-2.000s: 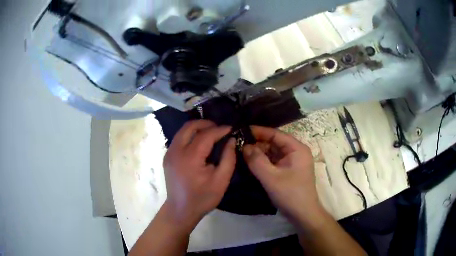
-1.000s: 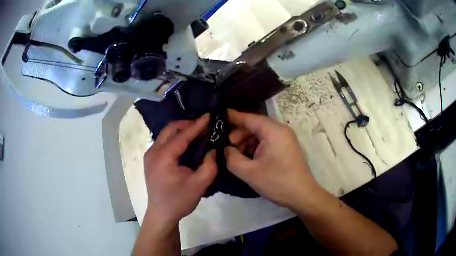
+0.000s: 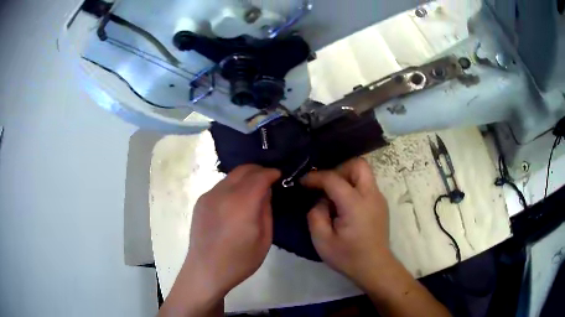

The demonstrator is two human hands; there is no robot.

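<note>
A dark cloth bag piece (image 3: 294, 229) lies under the machine head, its upper part at the presser foot and its left edge ragged. A small shiny zipper slider (image 3: 287, 182) shows between my hands, with a thin silvery zipper line above it. Another short silvery toothed bit (image 3: 264, 138) shows on the cloth to the upper left. My left hand (image 3: 232, 226) grips the cloth left of the slider, its fingertips partly hidden. My right hand (image 3: 348, 217) pinches the cloth at the right of the slider with thumb and index finger apart. The needle is hidden.
The white sewing machine head (image 3: 155, 56) fills the upper left. The cylinder arm (image 3: 446, 102) runs to the right, with a dark block (image 3: 356, 133) at its end. Thread snips (image 3: 445, 166) with a black cord lie on the worn tabletop (image 3: 396, 204) at right, near pale lint.
The view has shifted, so machine and cloth sit further right. My hands have changed their hold around the slider; my left fingers are more curled, and the silvery line looks straighter.
</note>
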